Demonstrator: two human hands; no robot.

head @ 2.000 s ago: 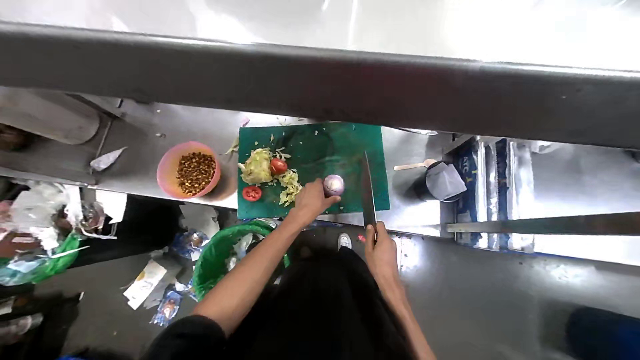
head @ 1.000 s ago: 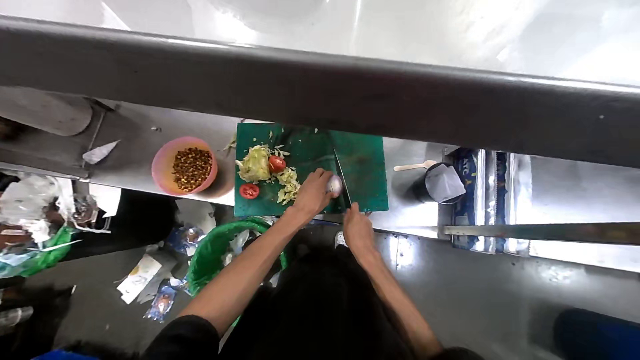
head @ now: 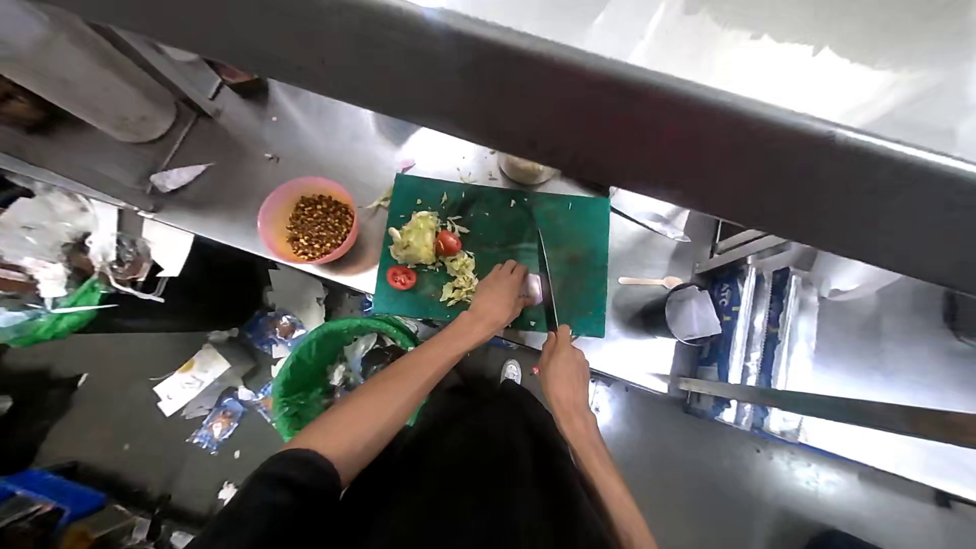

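My left hand (head: 499,293) grips a purple onion (head: 532,290) on the green cutting board (head: 579,267). My right hand (head: 564,362) holds the handle of a long kitchen knife (head: 545,267), its blade lying along the onion's right side; whether it has entered the onion cannot be told. On the board's left half lie a piece of lettuce (head: 415,239), a red tomato (head: 448,243), shredded lettuce (head: 460,278) and, near the left edge, a cut tomato half (head: 401,277).
A pink bowl (head: 271,221) of brown bits stands left of the board. Right of it are a wooden spoon (head: 648,281), a black container (head: 656,316) and foil boxes (head: 732,335). A steel shelf edge (head: 488,84) crosses above; a green-lined bin (head: 293,381) stands below.
The knife, held apart to the right of the onion two seconds ago, has come against the onion's right side. My left hand has stayed on the onion. The view has shifted and tilted.
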